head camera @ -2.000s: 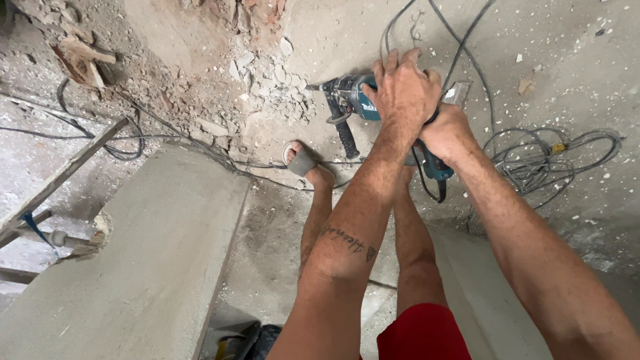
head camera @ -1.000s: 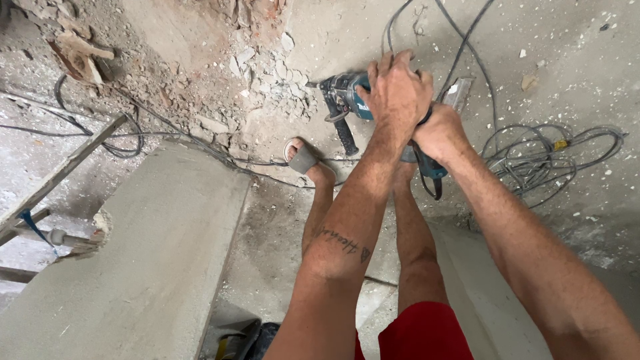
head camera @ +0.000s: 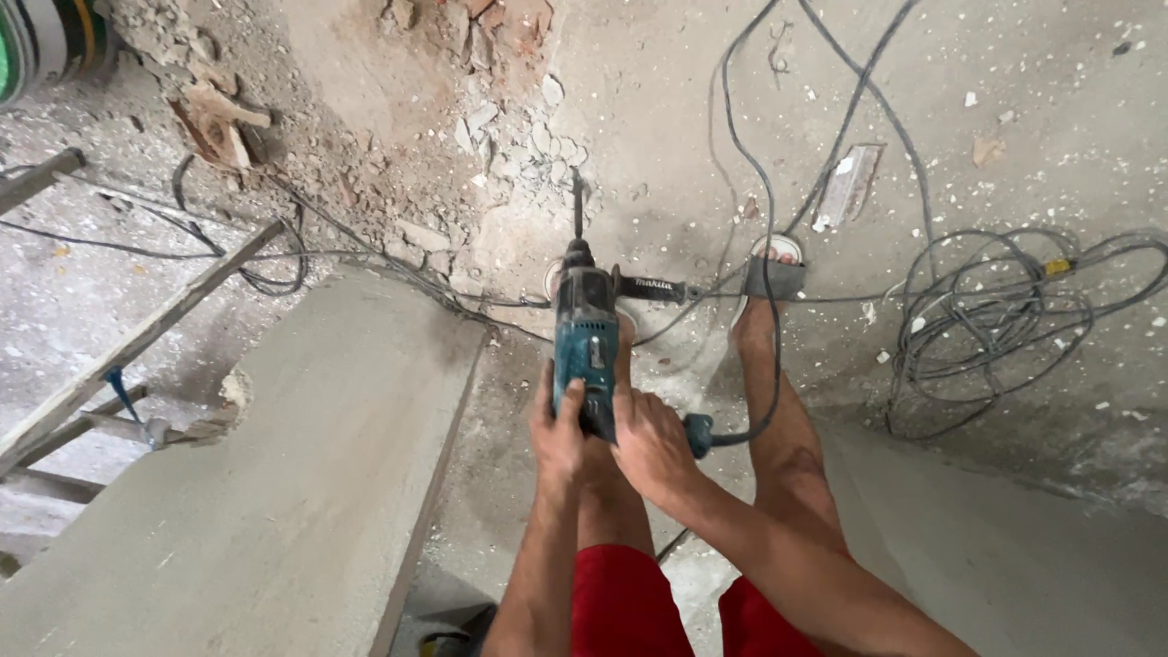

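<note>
A teal and black Makita rotary hammer (head camera: 587, 347) is held over the floor between my two hands. Its bit (head camera: 578, 208) points away from me, the tip over broken plaster rubble (head camera: 538, 151). My left hand (head camera: 558, 424) lies along the left side of the tool body near the rear. On the right, my right hand (head camera: 650, 438) grips the rear end by the handle, which is mostly hidden. The black side handle (head camera: 650, 288) sticks out to the right, with neither hand on it. A power cord (head camera: 774, 365) leaves the rear and loops up past my right foot.
A coiled grey cable (head camera: 995, 319) lies at the right. A wall top or ledge (head camera: 301, 456) with a broken edge fills the lower left, beside a wooden ladder (head camera: 146, 338). A bucket (head camera: 50, 46) stands top left. My sandalled foot (head camera: 776, 269) is near crossing cables.
The tool has turned from pointing left to pointing away from me. My hands have moved back to its rear, and both feet now stand farther forward. The view has shifted somewhat.
</note>
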